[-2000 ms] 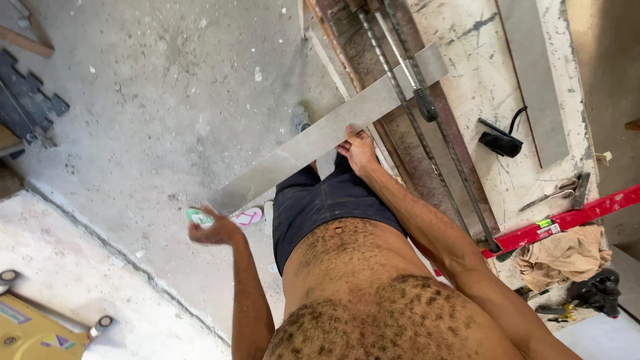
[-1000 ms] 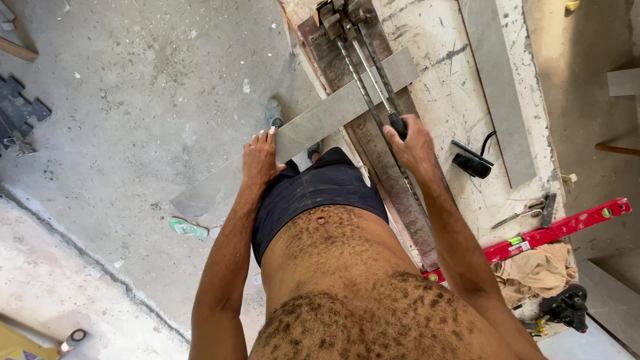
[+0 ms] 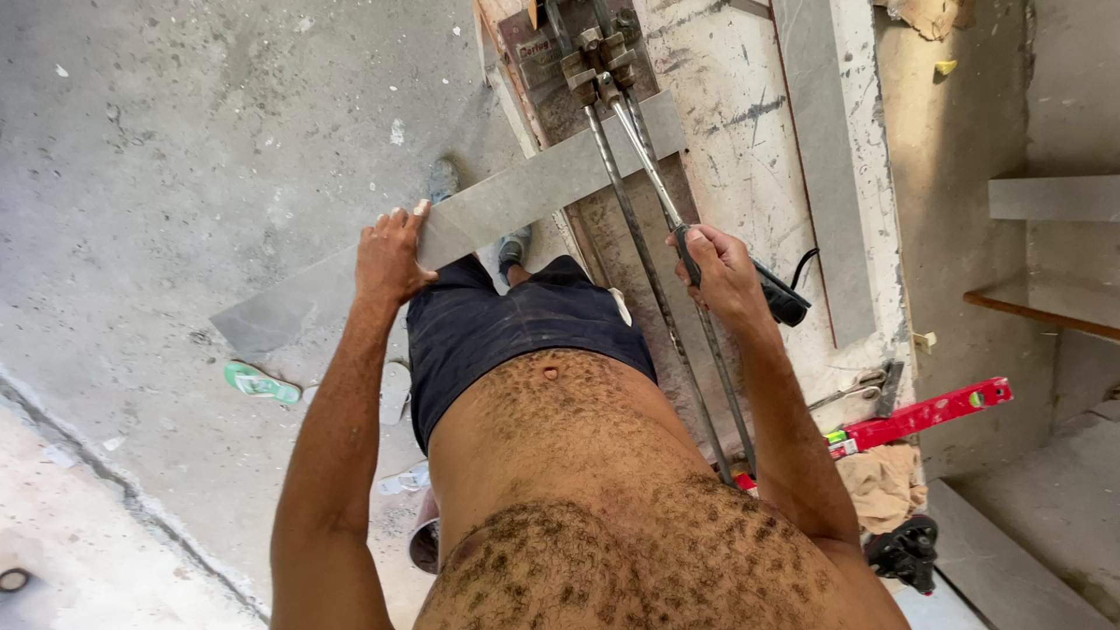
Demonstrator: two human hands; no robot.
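Observation:
A long strip of grey tile (image 3: 525, 197) lies slantwise, its far end under the rails of a manual tile cutter (image 3: 632, 219) and its near end out over the floor. My left hand (image 3: 391, 258) grips the strip by its edges, near the middle of its length. My right hand (image 3: 719, 269) is closed around the black grip of the cutter's lever, above the rails. The cutter rests on a paint-marked white workbench (image 3: 744, 114). Just beyond my right hand, a black tool or holder with a curved black strap (image 3: 785, 297) lies on the bench.
Another grey tile strip (image 3: 827, 175) lies along the bench's right side. A red spirit level (image 3: 932, 416), scissors (image 3: 853, 391) and a crumpled tan cloth (image 3: 882, 486) are at the near right. Green flip-flop (image 3: 262, 382) and a bucket (image 3: 426, 534) stand on the floor at the left.
My right hand has left the tile strip and taken the cutter's lever grip. My left hand has moved from the strip's near end to its middle. The lever grip now sits further down the rails.

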